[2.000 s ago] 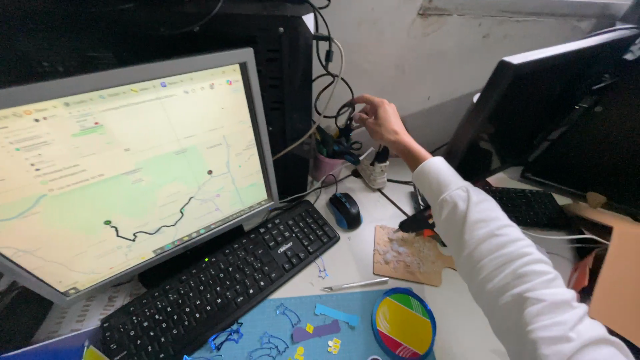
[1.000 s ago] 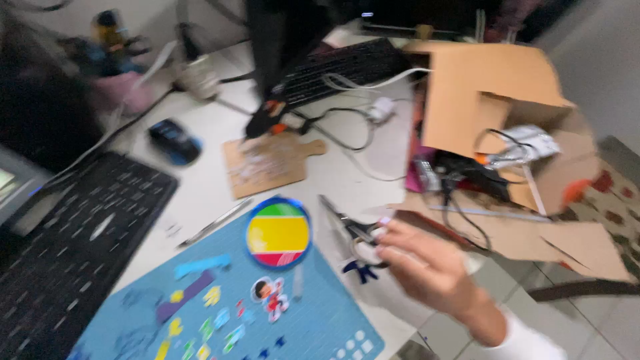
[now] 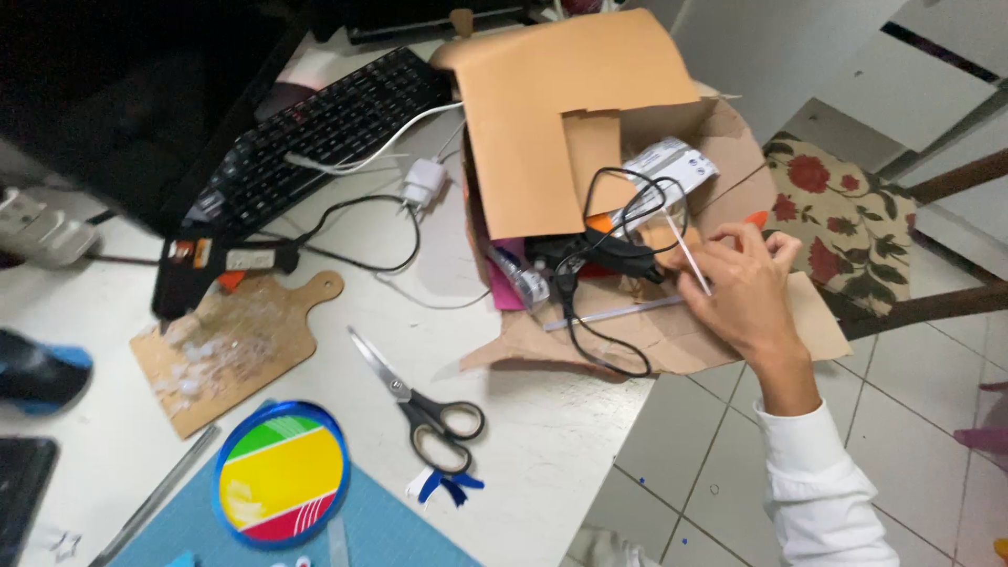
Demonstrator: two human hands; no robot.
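My right hand (image 3: 744,291), in a white sleeve, reaches into an open cardboard box (image 3: 748,150) at the desk's edge. Its fingers are bent around or against something with an orange tip; what they hold is partly hidden. Beside the fingers lie a thin white stick (image 3: 687,250), a black cable (image 3: 606,358) and a black tool-like object (image 3: 602,253). Black-handled scissors (image 3: 417,405) lie on the white desk left of the box. My left hand is out of view.
A black glue gun (image 3: 185,276) rests by a small wooden board (image 3: 236,346) with dried glue. Nearby are a keyboard (image 3: 331,134), a white charger (image 3: 424,183), a round striped lid (image 3: 282,476) on a blue mat (image 3: 386,524), a mouse (image 3: 39,370) and a flowered chair seat (image 3: 839,213).
My right hand has moved from the scissors to the cardboard box; the scissors now lie on the desk. Earlier it was at the cables behind the mouse. The view has swung right.
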